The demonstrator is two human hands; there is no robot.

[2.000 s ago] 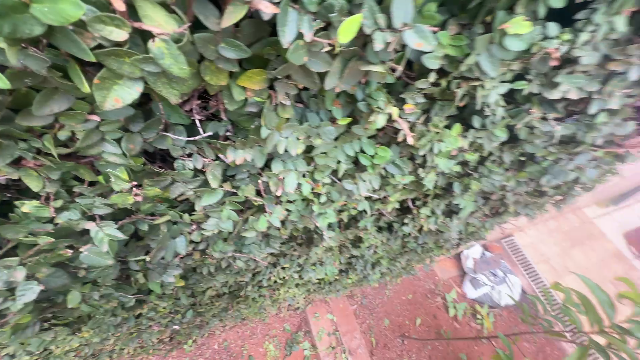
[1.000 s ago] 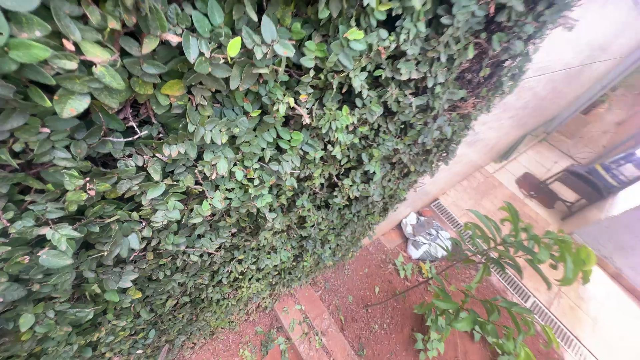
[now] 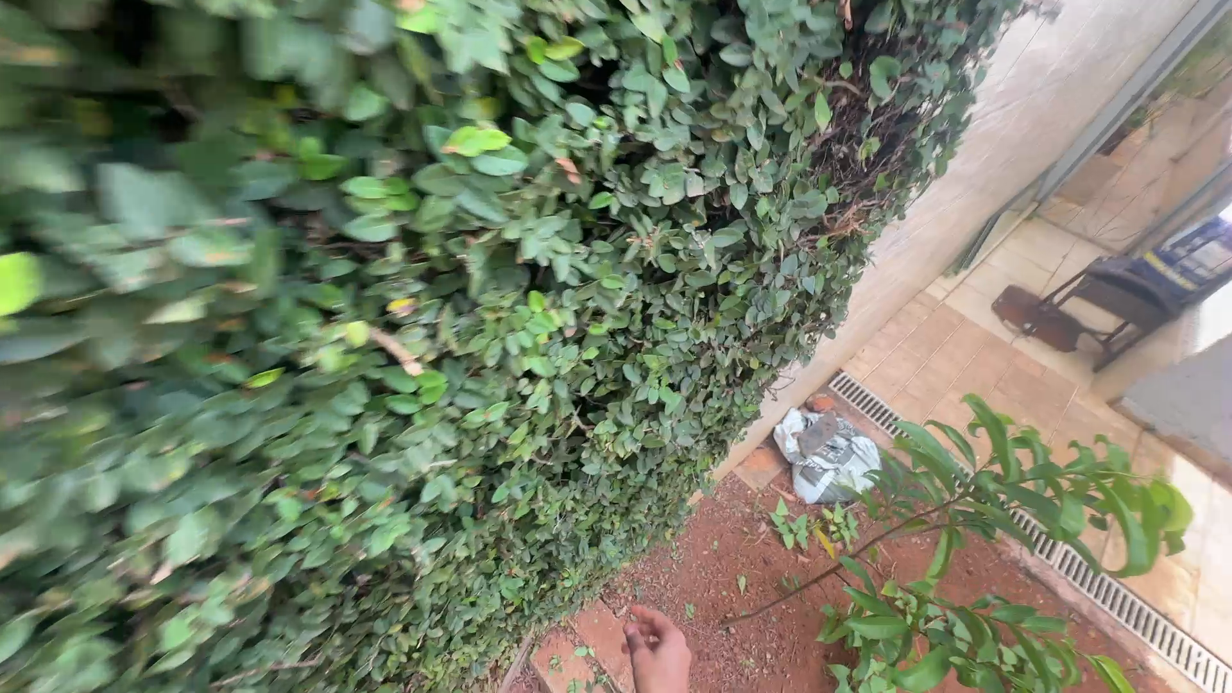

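What appears to be my right hand [image 3: 657, 652] is low in the view, below the leafy hedge [image 3: 539, 318] and over the strip of red soil and brick. Its fingers are loosely curled, with a small gap between fingertips and thumb, and no held object shows. The hedge of small green leaves fills the left and middle; its near leaves are blurred. Bare brown stems [image 3: 857, 183] show at its right edge. My left hand is out of view.
A young leafy plant [image 3: 905, 539] leans over the red soil [image 3: 731, 568]. A crumpled plastic bag [image 3: 830, 460] lies beside the pale wall [image 3: 1001, 144] and drain grate [image 3: 1088, 568]. Brick edging [image 3: 568, 659] borders the hedge. A dark chair [image 3: 1107, 298] stands on the tiles.
A hand has come into view at the bottom, where the earlier frames show none. The view has turned to the right, showing more of the wall, tiles and chair.
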